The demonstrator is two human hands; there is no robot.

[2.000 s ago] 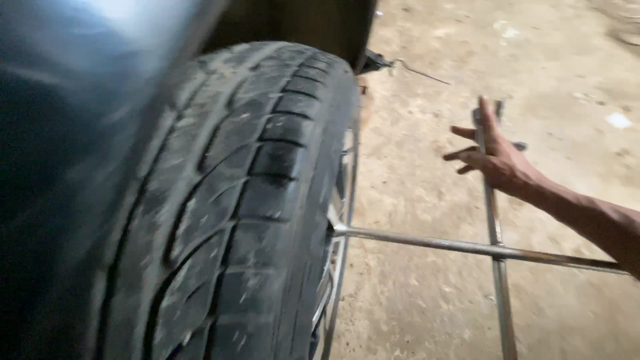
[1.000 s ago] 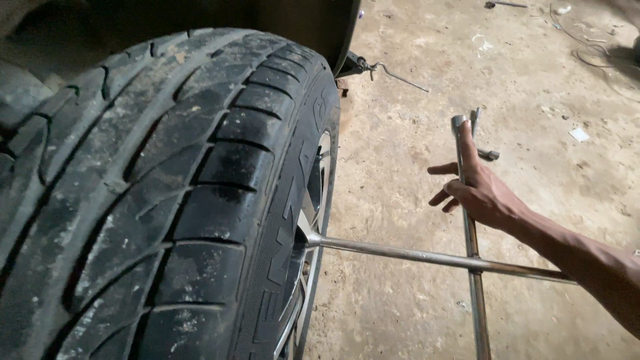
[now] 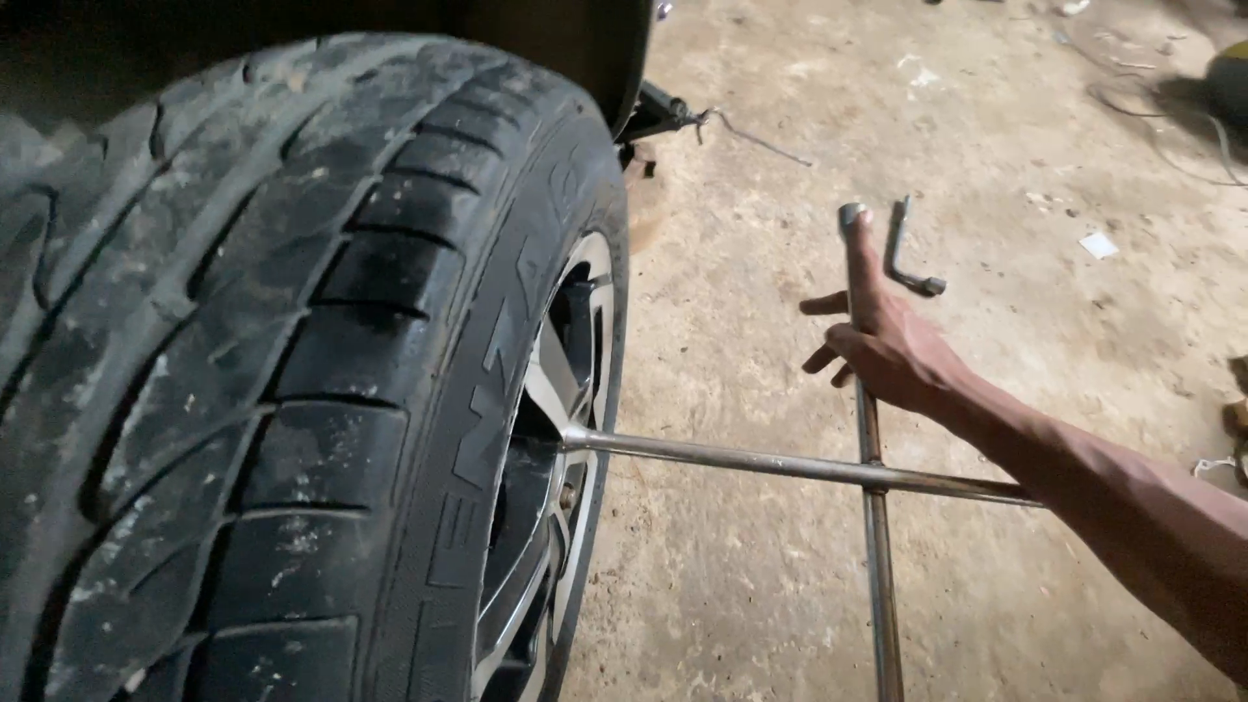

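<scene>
A four-way lug wrench (image 3: 721, 455) has one arm reaching into the spoked alloy wheel (image 3: 556, 380), its end against the rim's inner area; the exact seat is hidden. My right hand (image 3: 892, 346) is on the wrench's upper arm, thumb in front of the bar and fingers behind it, loosely spread. Its index finger lies along the bar up to the socket end (image 3: 852, 216). The forearm covers the outer end of the crossbar at the right. A large black tyre (image 3: 331, 361) with worn, dusty tread fills the left side. My left hand is out of view.
An L-shaped wheel wrench (image 3: 912, 268) lies on the stained concrete floor (image 3: 741, 585) just beyond my hand. A dark jack-like metal part with a thin hooked rod (image 3: 760, 141) stands out behind the tyre. A white scrap (image 3: 1098, 245) and a cable (image 3: 1150, 112) lie farther right.
The view has shifted, and the L-shaped wrench now shows apart from the lug wrench. My right hand stays at the lug wrench's upper arm.
</scene>
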